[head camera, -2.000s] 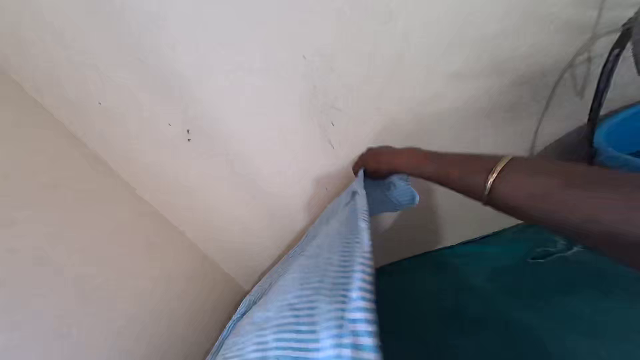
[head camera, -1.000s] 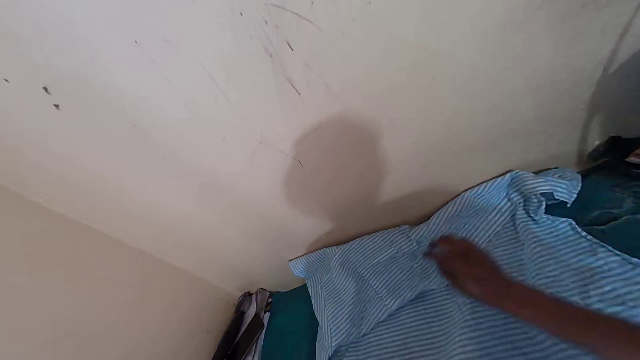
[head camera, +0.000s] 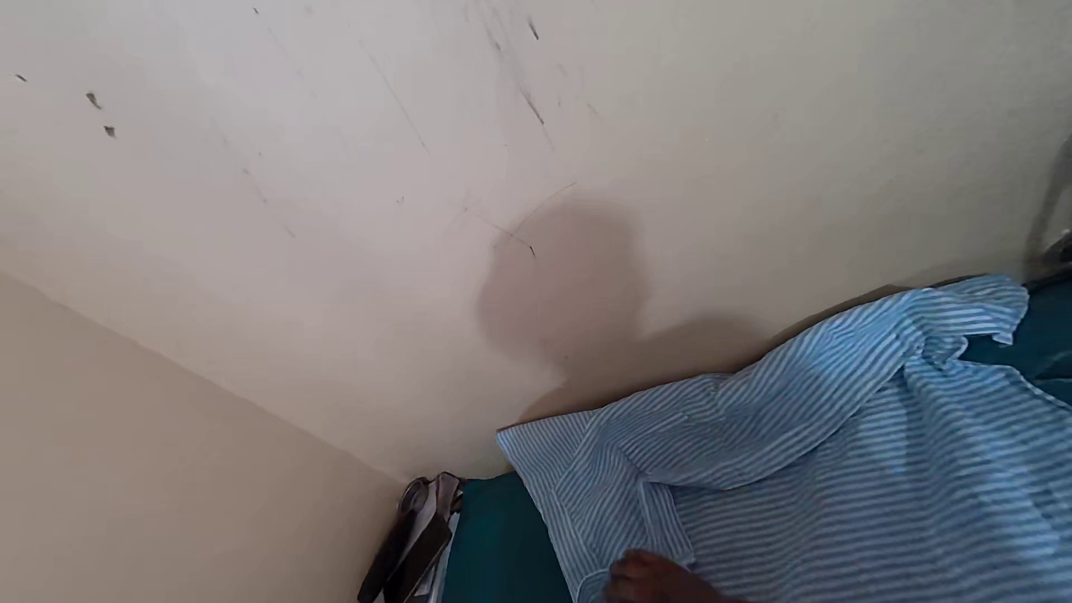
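Note:
A blue-and-white striped shirt (head camera: 779, 469) lies spread over a dark green surface, its upper edge along the wall and one part bunched at the right. At the bottom edge, my right hand (head camera: 657, 578) rests on the striped cloth beside a folded or seamed part, fingers curled. Whether cloth is pinched between the fingers cannot be made out. The rest of that arm is mostly cut off by the frame. My left hand is out of view.
A pale scuffed wall (head camera: 377, 209) rises behind the cloth and meets another wall at the left. Dark items and papers (head camera: 419, 536) stand in the corner beside the green surface (head camera: 502, 544). A dark object sits at the far right edge.
The striped cloth, held up by my right hand two seconds ago, now lies flat on the green surface. My right hand has since moved down and toward the left part of the cloth.

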